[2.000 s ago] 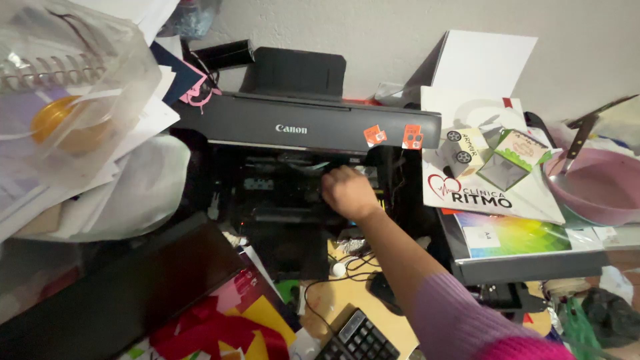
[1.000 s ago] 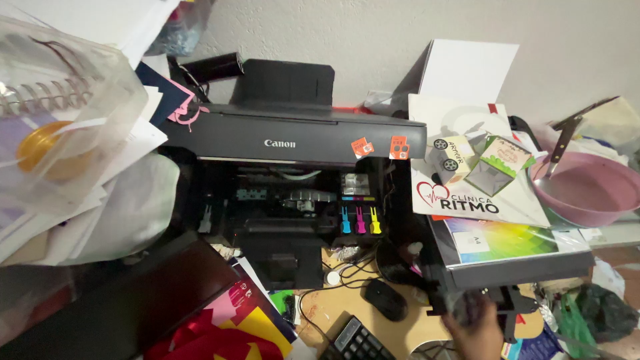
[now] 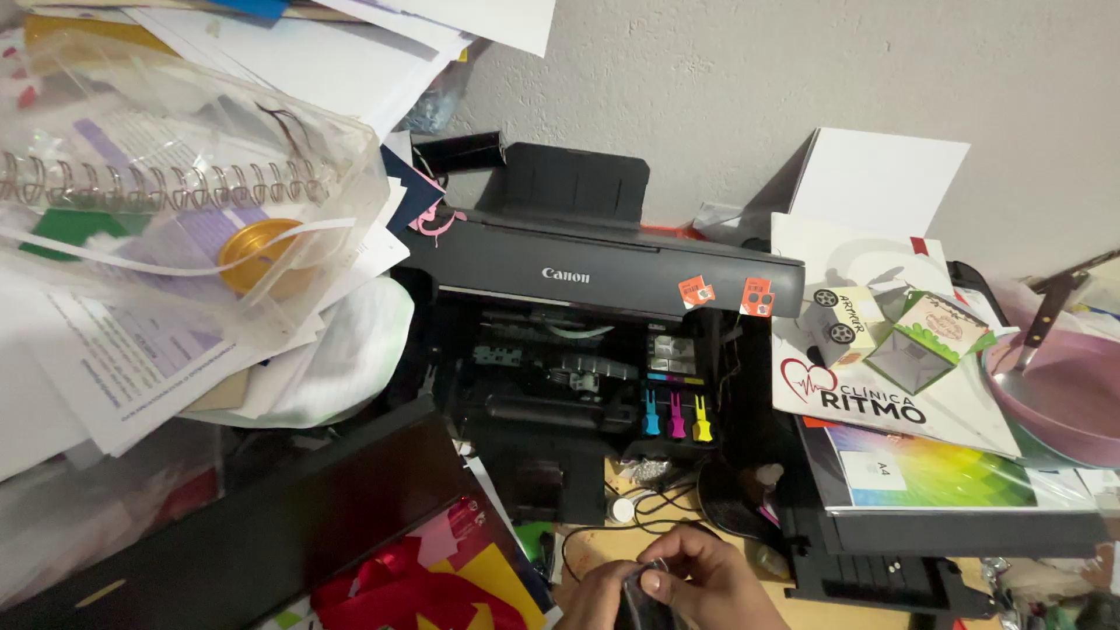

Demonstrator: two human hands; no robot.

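Note:
At the bottom centre, my left hand [image 3: 597,597] and my right hand [image 3: 713,582] meet around a dark, shiny object [image 3: 646,602], perhaps a plastic pouch. The right thumb and fingers pinch its top edge; its lower part is cut off by the frame. Beyond my hands stands a black Canon printer [image 3: 612,262] with its front open, its inner parts showing. Cyan [image 3: 651,414], magenta [image 3: 676,416] and yellow [image 3: 702,418] tabs stand in a row at the right of the opening. The printer's front tray [image 3: 538,481] lies lowered.
Papers and a clear plastic bag [image 3: 289,114] crowd the left, above a dark panel [image 3: 262,525]. Red ribbon [image 3: 385,586] lies below. Black cables [image 3: 647,516] cross the wooden desk. At right are a paper bag [image 3: 875,254], small paper boxes [image 3: 919,341] and a pink bowl [image 3: 1067,402].
My right hand was inside the printer two seconds ago, then low at the right by the black device. Now both hands are together at the bottom centre, on the dark object. The coloured tabs have become visible.

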